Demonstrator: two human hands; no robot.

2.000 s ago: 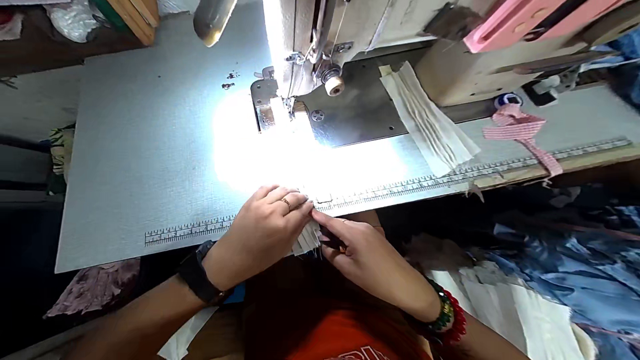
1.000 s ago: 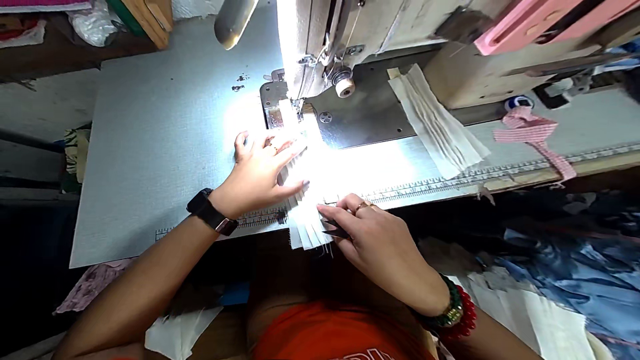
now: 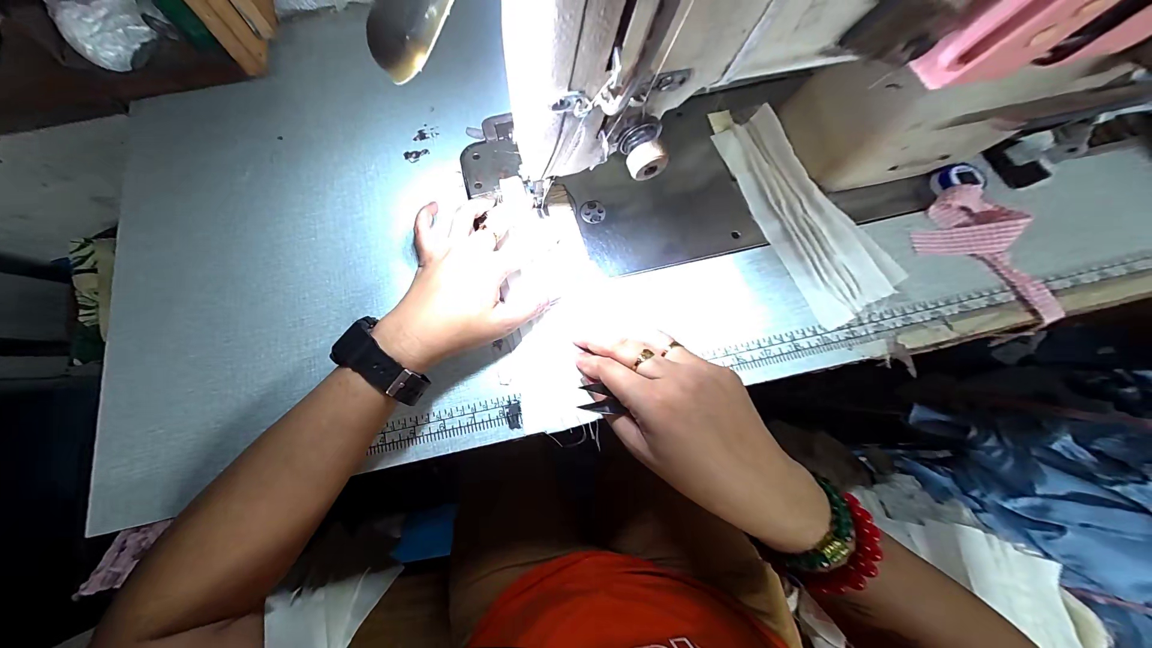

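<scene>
A white fabric piece [image 3: 558, 378] lies on the table under the needle area of a sewing machine [image 3: 576, 99], its near end at the table edge with loose threads. Glare hides much of it. My left hand [image 3: 472, 288], with a black watch, rests spread on the fabric's left side, just before the presser foot [image 3: 538, 193]. Beside the near end, my right hand [image 3: 684, 405] has its fingertips at the fabric's right edge and holds a small dark pointed tool [image 3: 605, 400], perhaps thread snips, under its fingers.
A pleated white fabric strip [image 3: 810, 225] lies right of the machine bed, with a pink checked strip [image 3: 981, 234] beyond it. A measuring tape [image 3: 450, 423] runs along the front edge. Blue cloth [image 3: 1035, 468] is piled at the lower right.
Two seconds ago both hands were together at the table's front edge. My left hand has since moved forward toward the needle, and the white fabric now extends under the machine's head.
</scene>
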